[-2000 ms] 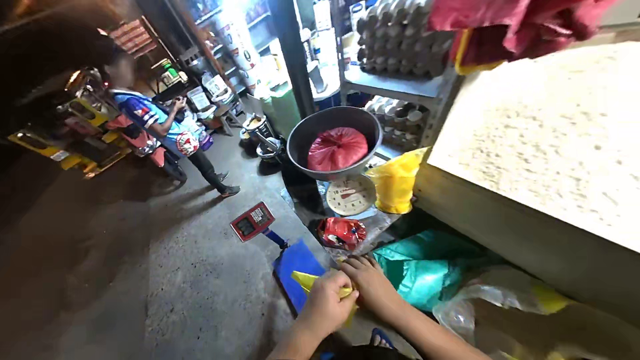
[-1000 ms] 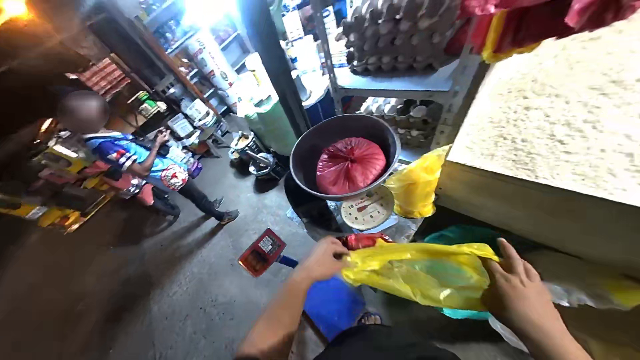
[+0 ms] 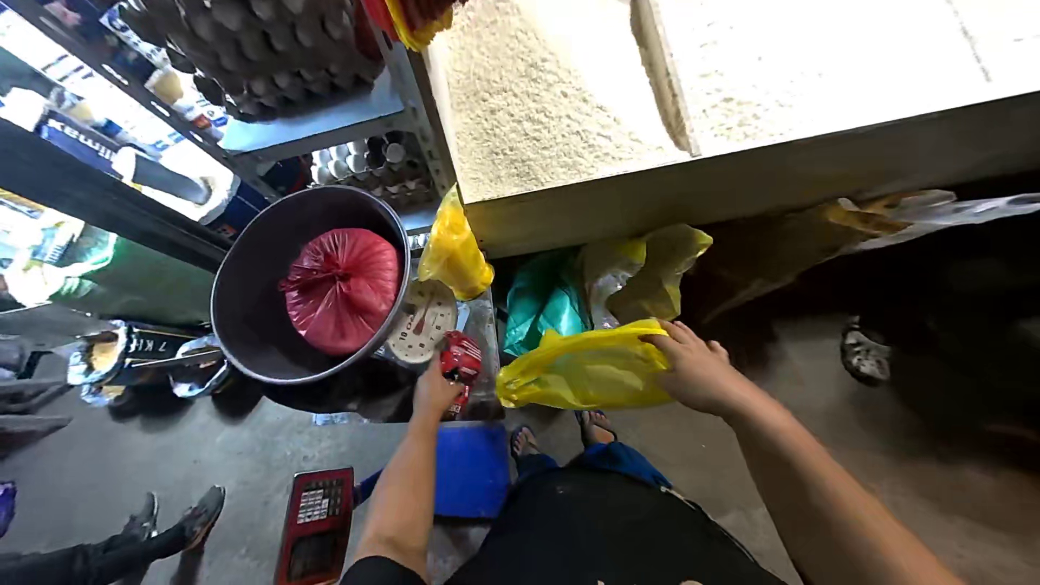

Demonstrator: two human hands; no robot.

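Observation:
My right hand [image 3: 703, 370] grips a yellow plastic bag [image 3: 585, 370] by its right end, and the bag hangs out to the left. My left hand [image 3: 437, 390] is at a red packet [image 3: 461, 357] beside the dial scale [image 3: 422, 321], with its fingers on the packet's left side. A dark round basin [image 3: 236, 301] rests on the scale and holds a tied red plastic bag [image 3: 345, 288]. Another yellow bag [image 3: 457, 252], upright and filled, stands right of the dial. Below my left hand lies the blue platform [image 3: 471, 471] of a digital scale with a red display [image 3: 317, 524].
A wooden bin of pale grain [image 3: 561, 175] runs along the upper right. Green plastic [image 3: 540, 305] and clear bags lie under its edge. Egg trays [image 3: 268, 49] fill the shelf at upper left. A person's legs [image 3: 162, 536] show at lower left.
My left hand has let go of the yellow bag and moved to the red packet. My right hand still holds the bag. The view has swung to the right.

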